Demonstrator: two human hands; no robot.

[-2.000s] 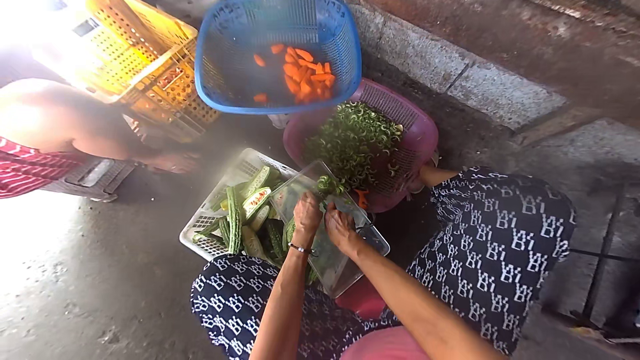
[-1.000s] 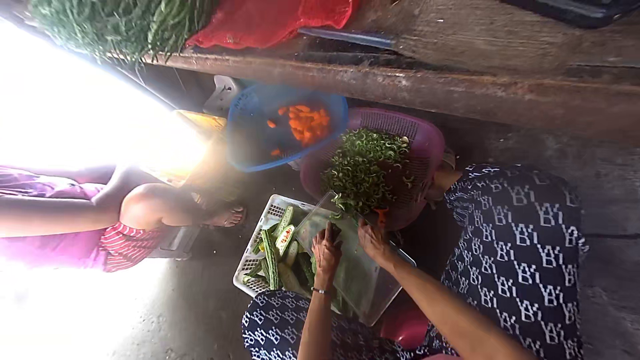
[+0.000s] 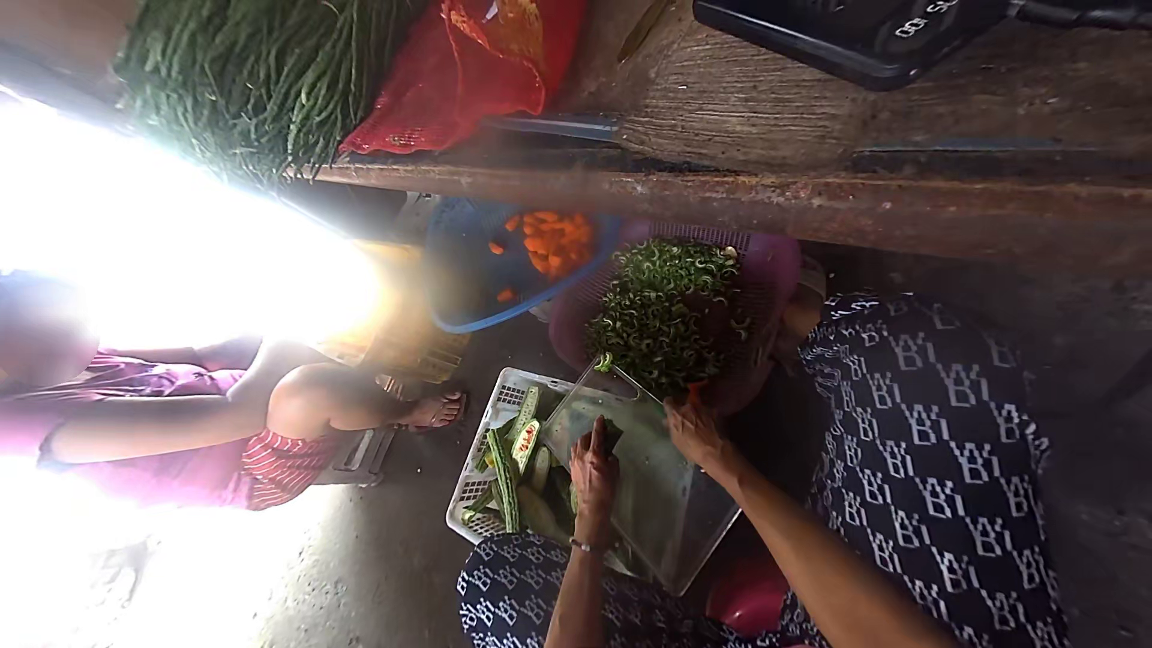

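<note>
A clear plastic cutting board (image 3: 661, 486) lies tilted over my lap and partly over a white plastic basket (image 3: 470, 490) of whole and halved bitter gourds (image 3: 506, 481). My left hand (image 3: 594, 472) is over the board, its fingers on a small dark piece (image 3: 612, 436), too blurred to name surely. At the board's upper right edge is my right hand (image 3: 699, 436), with a small orange-red thing (image 3: 696, 389) at its fingertips; whether it is gripped is unclear. Just beyond, a pink plastic basket (image 3: 778, 270) holds thin green slices (image 3: 666, 315). One pale green slice (image 3: 603, 362) sits at the board's corner.
A blue basket (image 3: 459, 315) holds orange pieces (image 3: 553, 243). Above runs a wooden table edge (image 3: 720, 193), with long green beans (image 3: 261, 81), a red mesh bag (image 3: 459, 81) and a black device (image 3: 837, 36). At left sits another person (image 3: 306, 396), near a yellow crate (image 3: 405, 351).
The view has shifted, bringing in the tabletop. My hands were close together over the board two seconds ago; now they are apart, the right one at its edge.
</note>
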